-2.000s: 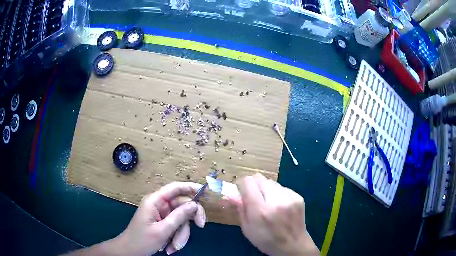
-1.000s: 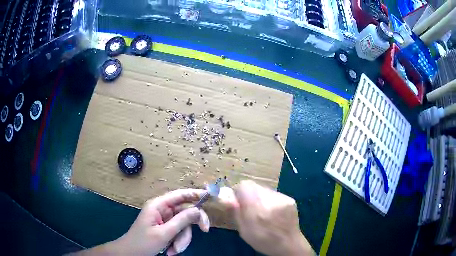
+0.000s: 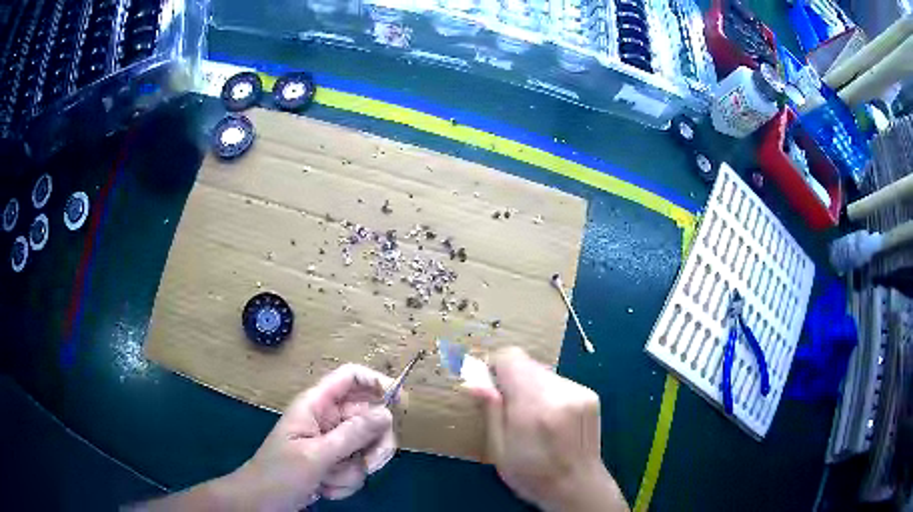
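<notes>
My left hand (image 3: pixel 335 430) is closed on slim silver tweezers (image 3: pixel 402 380), whose tip points up and to the right over the cardboard sheet (image 3: pixel 220 260). My right hand (image 3: pixel 546 420) is closed on a short craft knife (image 3: pixel 469 367) with a pale handle and a blurred blade. The blade is just right of the tweezer tip, with a small gap between them. Dark and pale trimmings (image 3: pixel 405 265) lie scattered mid-cardboard. A black wheel (image 3: pixel 267 320) lies flat on the cardboard's left part. A cotton swab (image 3: pixel 574 315) lies across the right edge.
Three wheels (image 3: pixel 232 137) sit at the cardboard's upper left corner. Pale discs (image 3: pixel 76 210) lie far left. Blister trays (image 3: pixel 450 45) stand behind. Blue-handled nippers (image 3: pixel 744 355) rest on a white slotted board (image 3: pixel 691 300). A white bottle (image 3: pixel 743 100) and red bin (image 3: pixel 796 175) are back right.
The tweezers and the knife, touching or overlapping before, are now apart; the knife has moved slightly right. The camera view has shifted a little. The wheel stays in place on the cardboard.
</notes>
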